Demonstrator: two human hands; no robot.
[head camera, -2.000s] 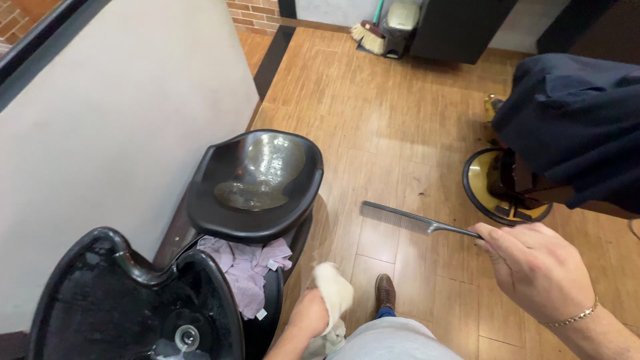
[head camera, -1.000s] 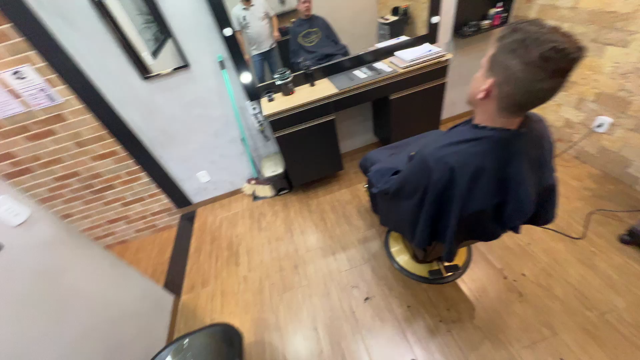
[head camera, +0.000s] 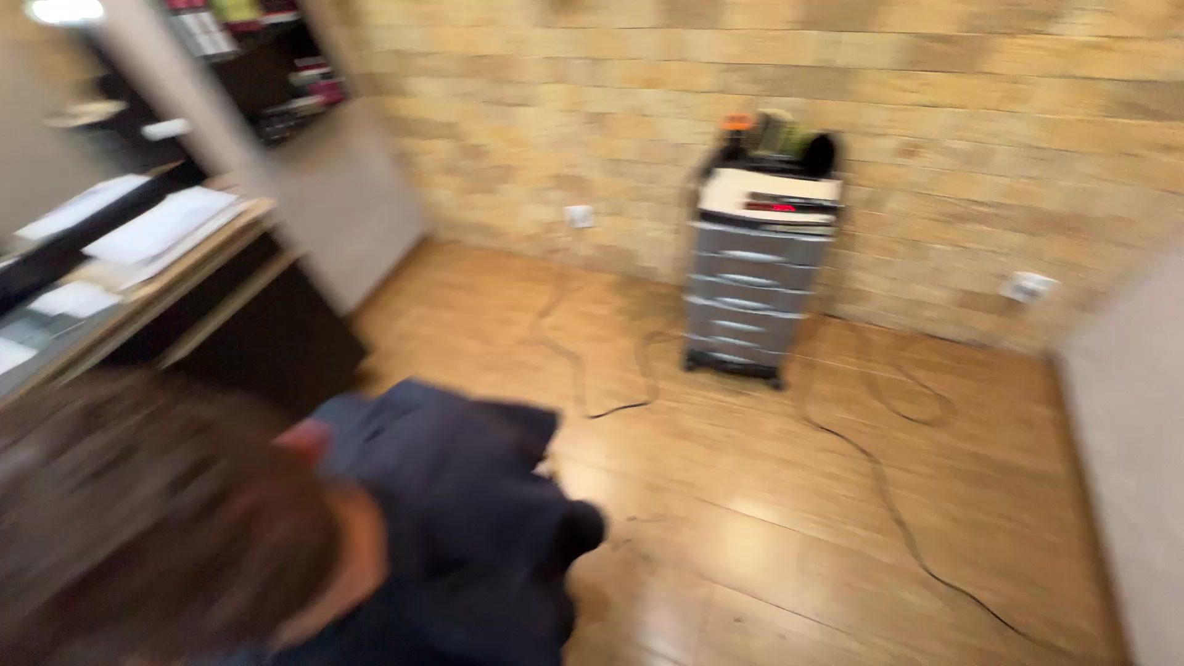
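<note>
Neither my left hand nor my right hand shows in the head view now, so what they hold cannot be seen. Blurred at the lower left is the brown-haired head of a seated person (head camera: 176, 518), with one ear visible. A dark navy barber's cape (head camera: 453, 499) covers the person's shoulders and body. Against the stone-tiled wall stands a grey drawer trolley (head camera: 754, 287) on casters, with a pale top tray and several tools, one with a red lit display, on it.
At the left a dark-fronted counter (head camera: 268, 324) bears a stack of white papers (head camera: 166, 231). Product shelves (head camera: 268, 74) hang above. A black cable (head camera: 879, 481) runs over the wooden floor right of the trolley; another cable (head camera: 578, 370) lies to its left.
The view has swung far to the right and come closer to the seated person. Two seconds ago my right hand held a comb and my left a pale cloth; both hands have left the view.
</note>
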